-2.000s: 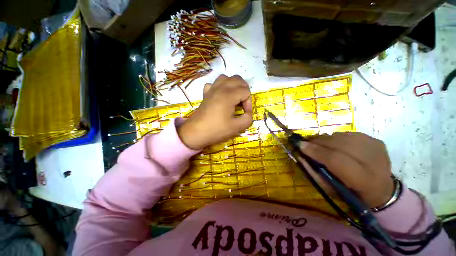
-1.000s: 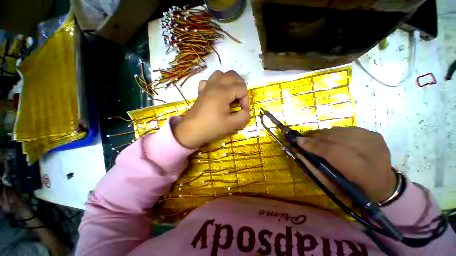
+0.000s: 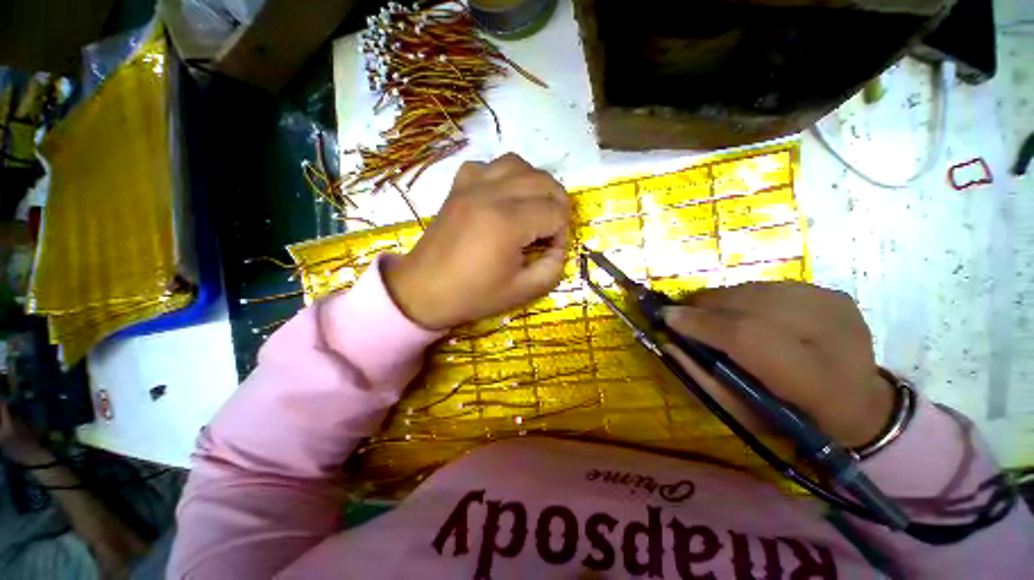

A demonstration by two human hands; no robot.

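Observation:
The yellow-gold film panel [image 3: 680,421] with darker grid lines lies in front of me, with thin red-brown lead wires in rows across its left and middle. My left hand [image 3: 490,244] rests over the panel's upper middle, thumb and fingertips pinched together; what is between them is too small to tell. My right hand [image 3: 794,351] holds the dark grey soldering iron [image 3: 754,399] like a pen. A thin dark feed tube runs beside the iron. The iron's tip is at the panel just right of my left fingertips; whether it touches is unclear.
A heap of loose wires [image 3: 425,96] and a round tin [image 3: 510,14] lie beyond the panel. A brown cardboard box [image 3: 709,127] stands behind it. Stacked yellow sheets [image 3: 113,198] sit in a blue tray at left. A red loop [image 3: 969,173] lies at right. Another person's arm [image 3: 74,499] shows lower left.
The iron's tip has moved slightly left, closer to my left fingertips. My left hand keeps its pinch. The whole view has shifted a little, with the bench things slightly higher in the picture.

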